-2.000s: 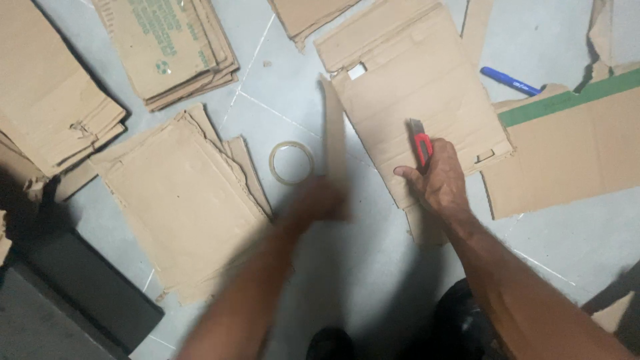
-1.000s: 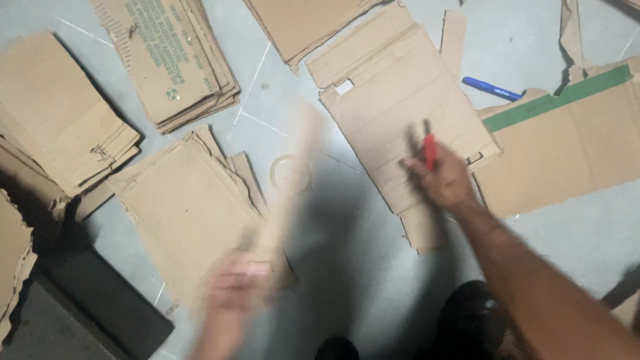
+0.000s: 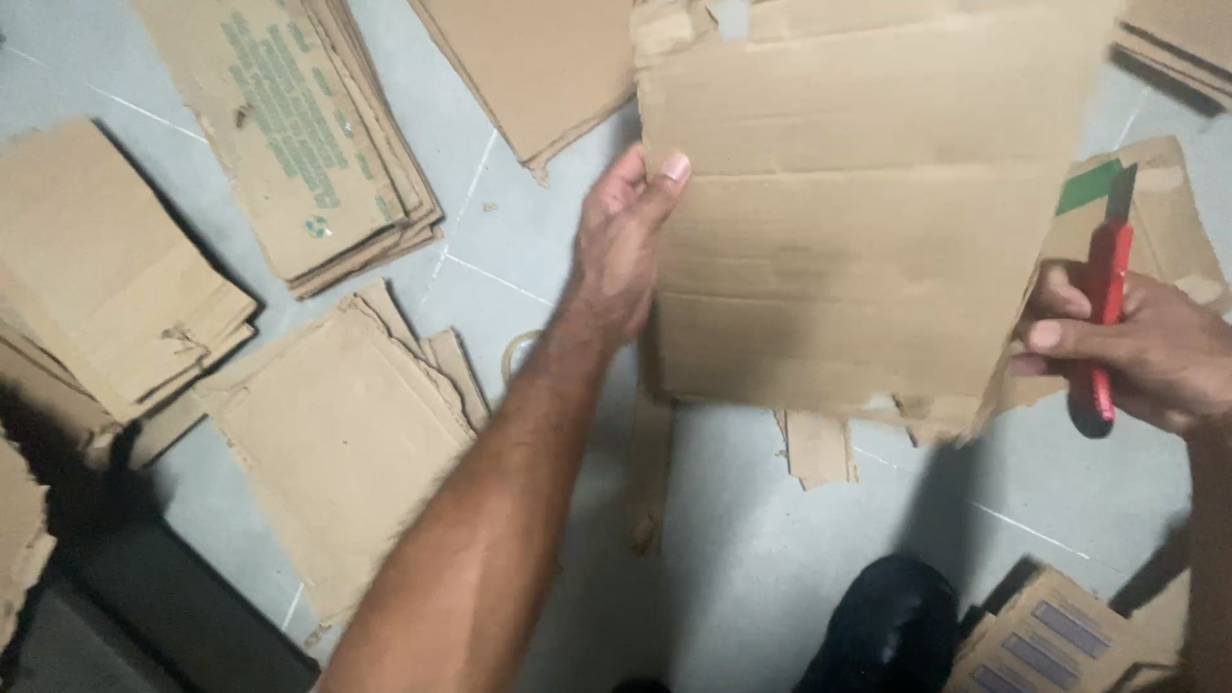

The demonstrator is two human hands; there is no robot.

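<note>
A flat cardboard sheet (image 3: 847,212) with crease lines is held up above the floor. My left hand (image 3: 626,231) grips its left edge, thumb on the face. At the sheet's right edge is my right hand (image 3: 1126,337), closed around a red utility knife (image 3: 1107,298) with its blade out and pointing up. Whether the right fingers also pinch the sheet is hard to tell. Below the sheet, a narrow cardboard strip (image 3: 650,481) and a smaller cardboard piece (image 3: 818,448) show. A ring, perhaps a tape roll (image 3: 520,351), is partly hidden behind my left forearm.
Cardboard stacks lie on the grey floor at left: one with green print (image 3: 289,125), a plain one (image 3: 115,279) and a lower one (image 3: 337,452). A dark box (image 3: 154,597) stands at bottom left. A black shoe (image 3: 885,626) and a printed cardboard piece (image 3: 1049,635) are at the bottom.
The cardboard sheet, flat on the floor earlier, is now lifted. My left hand has let go of a cardboard strip and taken the sheet's left edge. The knife remains in my right hand.
</note>
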